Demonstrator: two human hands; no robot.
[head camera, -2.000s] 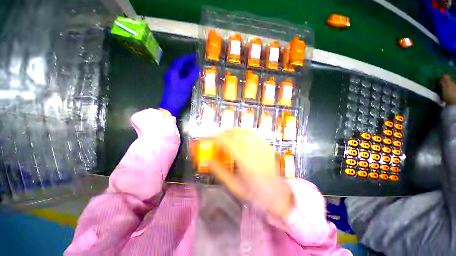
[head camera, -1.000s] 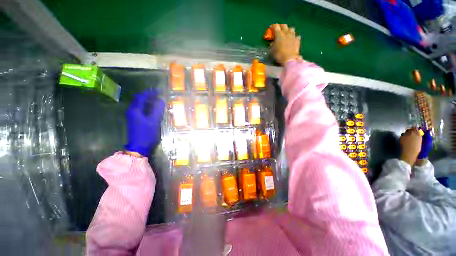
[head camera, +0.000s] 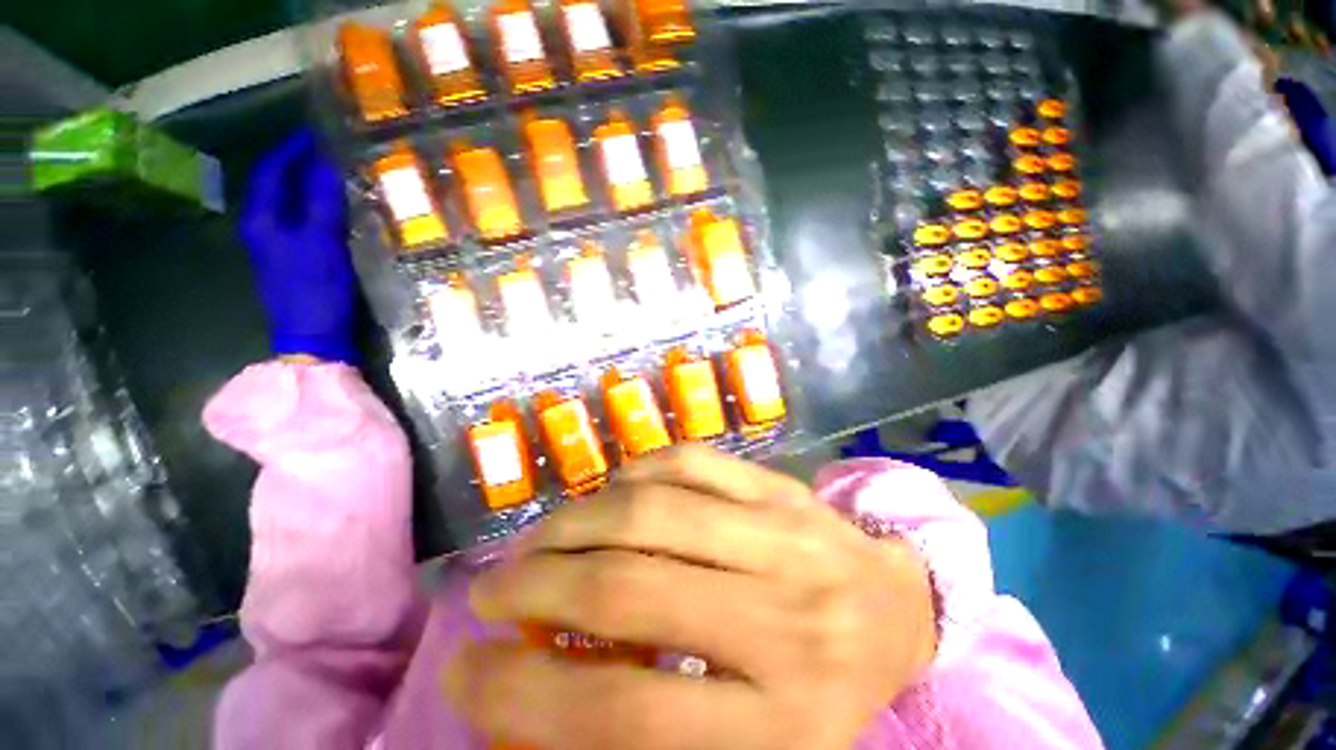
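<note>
My right hand (head camera: 703, 586), bare, is close to the camera in front of my smock, its fingers bent around an orange unit (head camera: 586, 645) that shows between them. My left hand (head camera: 301, 242), in a blue-violet glove, is at the left edge of the blister tray (head camera: 755, 161); its fingertips are partly hard to make out and I see nothing in it. The clear tray lies tilted on the dark bench and holds rows of orange units, some with white labels up. Glare washes out the third row.
A green box (head camera: 117, 158) lies at the upper left. Clear empty trays (head camera: 73, 469) are at the left. A small-pocket tray (head camera: 952, 117), partly filled with small yellow-orange parts, lies to the right. Another person's pale sleeve (head camera: 1245, 176) is at the right. The conveyor rail (head camera: 235, 71) runs behind.
My right hand has come back from the conveyor to in front of my body with an orange unit. The view has shifted, and the tray appears higher and more tilted.
</note>
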